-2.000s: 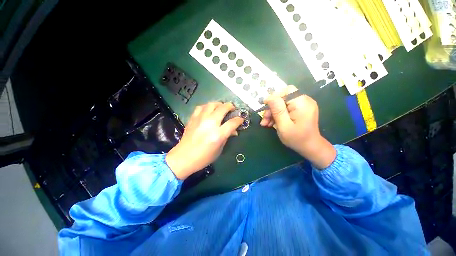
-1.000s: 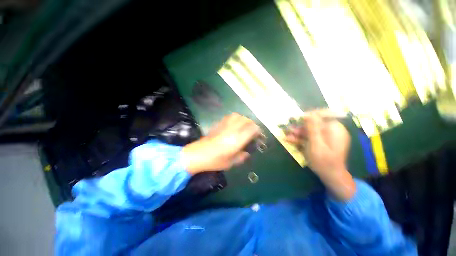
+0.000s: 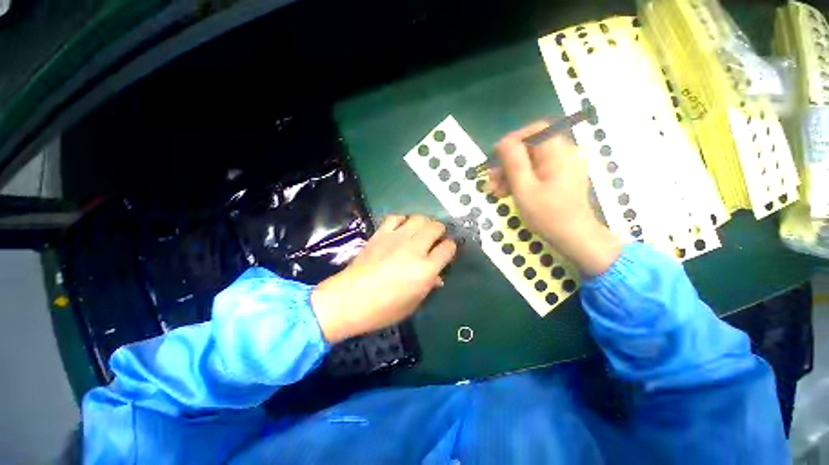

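My left hand (image 3: 391,275) rests low over the mat. Its fingertips are at a small dark plate (image 3: 461,231), mostly hidden, at the left edge of the white sheet. My right hand (image 3: 548,186) is closed around dark tweezers (image 3: 554,127), whose tip is over the sheet's left part. The sheet (image 3: 418,160) lies diagonally and carries two rows of black dots. The dots look grey at its upper end and darker on yellowish ground at its lower end. I cannot tell if the tweezers hold a dot.
A thin pale ring (image 3: 465,334) lies on the green mat (image 3: 382,127) near my body. A glossy black tray (image 3: 300,218) is at left, with dark plates in its near corner. Spare dotted sheets (image 3: 627,118), yellow bundles (image 3: 704,109) and a clear bag (image 3: 815,154) are at right.
The view has shifted. The dotted sheet has moved towards my body and between my hands. The loose dark plate at the upper left of the mat no longer shows. The tweezers are further up the sheet.
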